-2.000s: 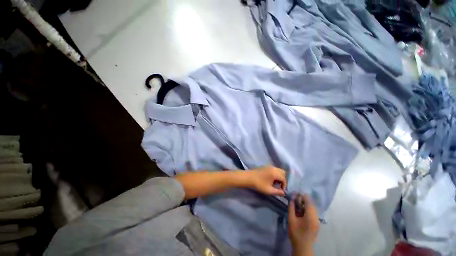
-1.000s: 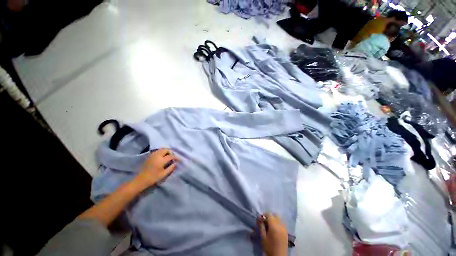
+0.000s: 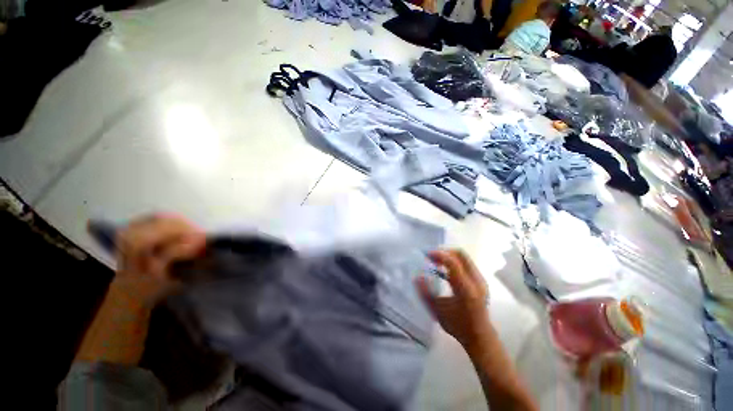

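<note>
A blue-grey shirt (image 3: 305,321) is lifted and blurred in front of me, its cloth hanging over the table's near part. My left hand (image 3: 161,245) is closed on its upper left end; the shirt's hanger is not clear in the blur. My right hand (image 3: 460,295) is raised by the shirt's right edge, thumb and fingers curved and apart. A small thing may be between its fingers, too blurred to name.
Shirts on black hangers (image 3: 378,120) overlap at the middle back. Blue-grey strips (image 3: 538,164) and a white pile (image 3: 571,249) lie to the right. A pink jar (image 3: 587,325) and amber container (image 3: 611,376) stand near right. People are beyond the table (image 3: 233,160).
The shirt has gone from lying flat to being lifted and swung, blurred. My left hand has moved left with it. My right hand has come off the placket, up and right. The view has shifted right.
</note>
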